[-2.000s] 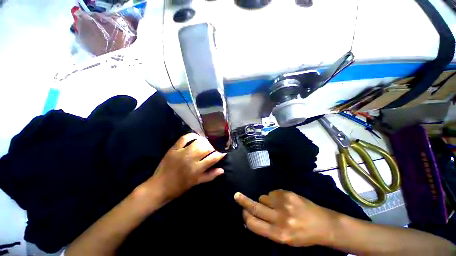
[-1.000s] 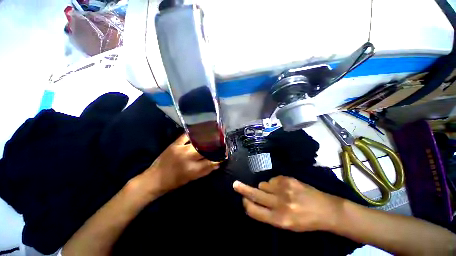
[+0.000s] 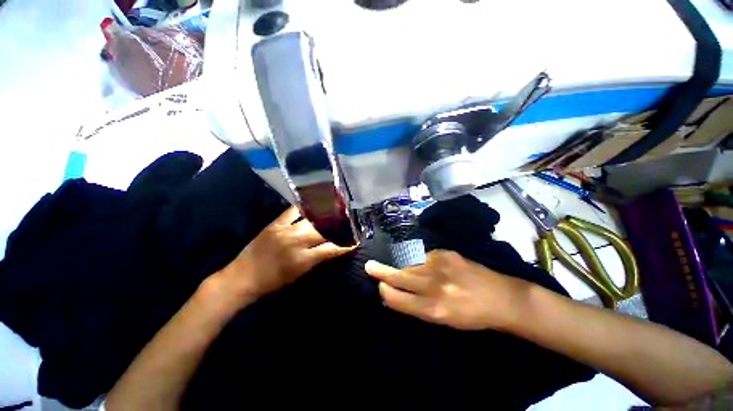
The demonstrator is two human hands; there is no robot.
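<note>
The black garment fabric point(image 3: 104, 265) lies in a large heap on the machine bed, on both sides of the needle, and hangs toward me. Fine ridges show in the cloth just below the presser foot area point(image 3: 394, 213). My left hand point(image 3: 281, 253) presses on the cloth left of the needle, its fingertips partly hidden behind the shiny upright cover point(image 3: 293, 104). My right hand point(image 3: 446, 289) is on the cloth to the right, index finger pointing at the ridged part, other fingers curled on the cloth. The ribbed silver cylinder point(image 3: 408, 252) sits just above it.
The white machine head point(image 3: 450, 56) with its tension dial point(image 3: 448, 172) spans the top. Gold-handled shears point(image 3: 591, 253) lie at right, beside a purple tray point(image 3: 671, 265). A black strip point(image 3: 703, 60) hangs over the head. A plastic-wrapped brown bundle point(image 3: 153, 60) is at upper left.
My right hand has moved up and slightly left with the cloth, closer to the needle and cylinder. My left hand stays beside the needle. The camera view has shifted slightly.
</note>
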